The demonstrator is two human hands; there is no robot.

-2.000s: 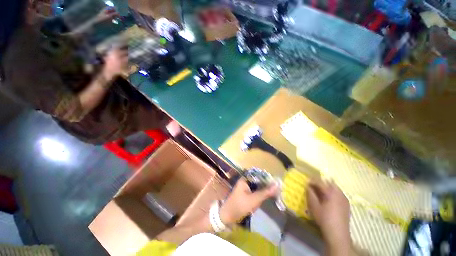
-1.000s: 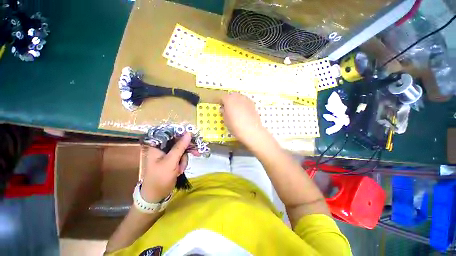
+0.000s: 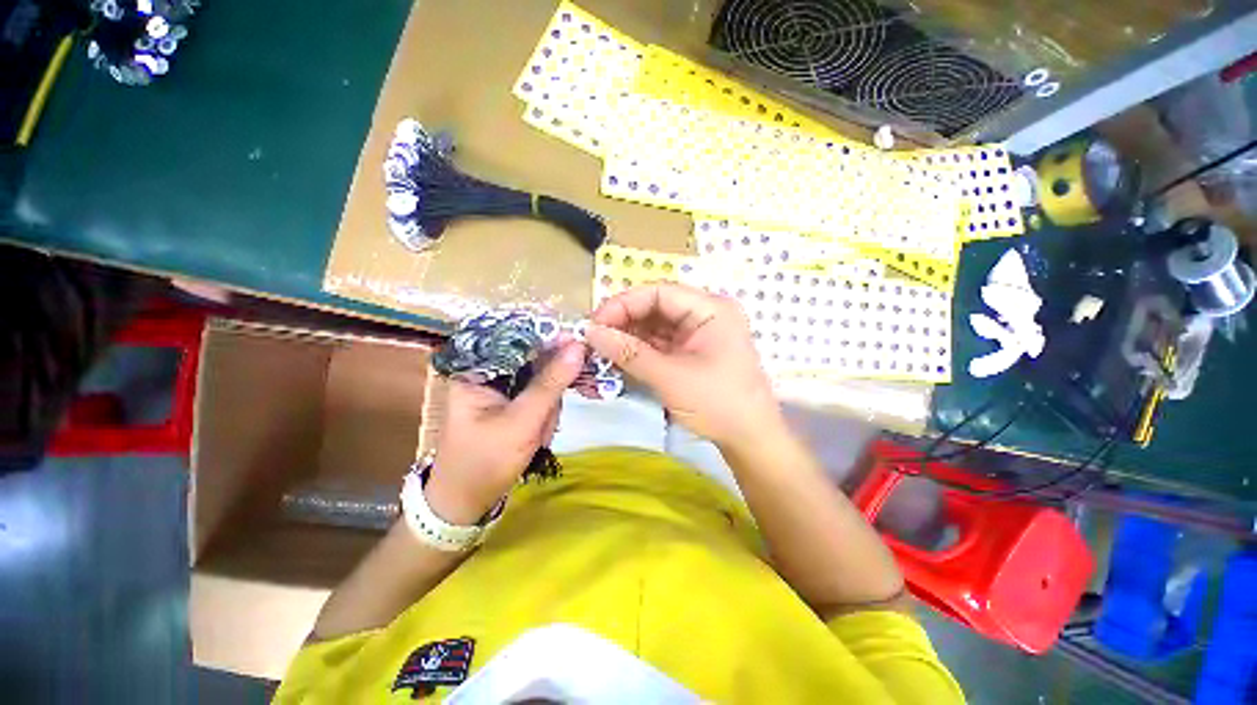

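My left hand holds a bunch of small wired discs, silver, dark and white-faced, near the bench's front edge. Black lead wires hang below it. My right hand is beside it, thumb and forefinger pinched together at the white-faced discs at the bunch's right end. Whether a ring is between those fingertips is too small to tell. The yellow gasket sheet lies just behind my right hand, which partly covers it. A tied bundle of wired parts lies on the cardboard pad, its discs to the left.
Spare gasket sheets overlap behind and right. A box with two fan grilles stands at the back. A yellow roll, white scrap and wire spool are at right. An open carton and red stool are below the bench.
My right hand has moved left from the gasket sheet to the discs in my left hand. The camera view has shifted, so the bench things appear farther right and higher.
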